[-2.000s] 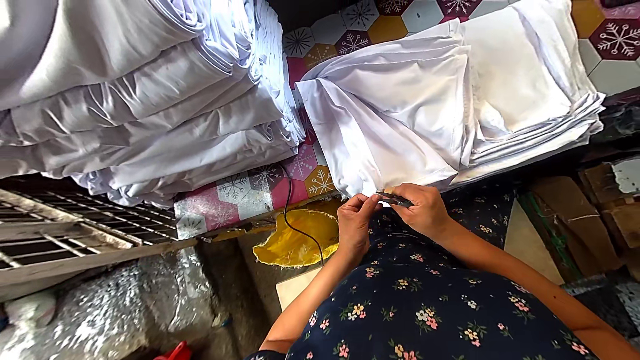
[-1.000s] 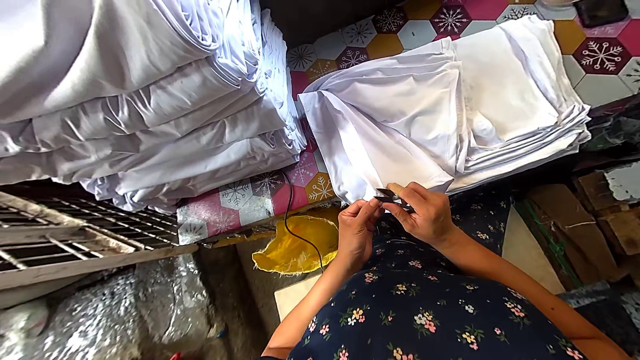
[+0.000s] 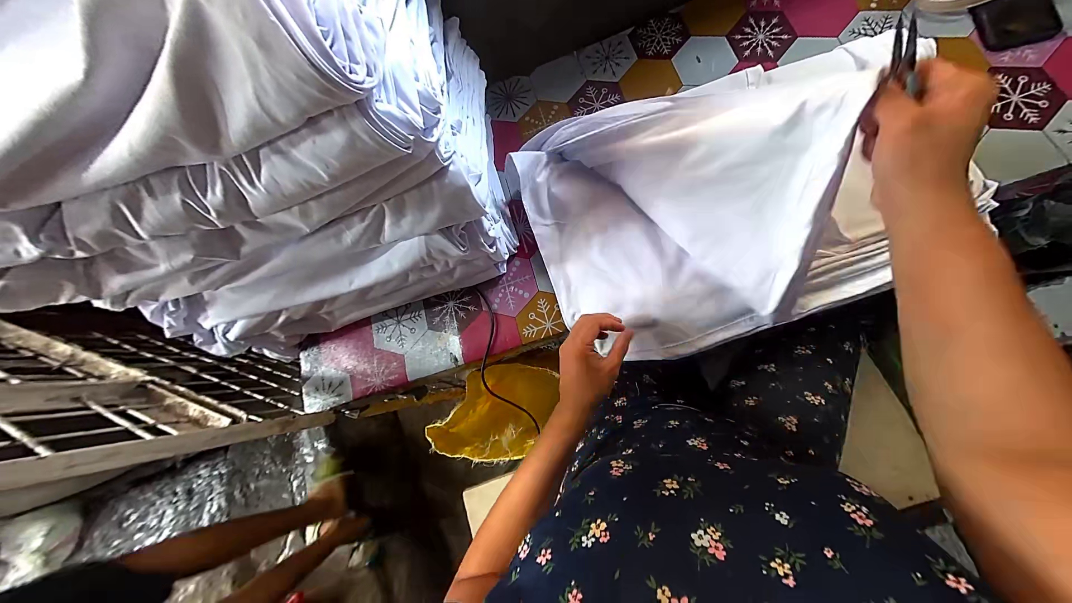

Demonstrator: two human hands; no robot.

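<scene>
My right hand (image 3: 934, 126) is raised at the upper right, closed around small dark metal thread snips (image 3: 904, 54) whose blades point up. It also seems to hold the edge of a white cloth (image 3: 720, 193), which stretches from there toward my lap. My left hand (image 3: 590, 360) is at the cloth's near left corner, thumb and forefinger curled close together; whether they pinch the cloth is unclear. Beneath and to the right lies a stack of folded white cloths (image 3: 863, 251) on the patterned table. A tall pile of white fabric (image 3: 218, 159) stands to the left.
Snowflake-patterned hexagon covering (image 3: 502, 327) shows on the table, crossed by a thin black cable (image 3: 487, 352). Yellow cloth (image 3: 494, 410) hangs below its edge. A metal rack (image 3: 126, 402) is at left. Another person's legs (image 3: 251, 544) show at lower left. A dark object (image 3: 1017, 21) lies at upper right.
My right hand has moved up and to the right with the snips, away from my left hand, and the top cloth is now spread and lifted. Another person's legs have appeared at lower left.
</scene>
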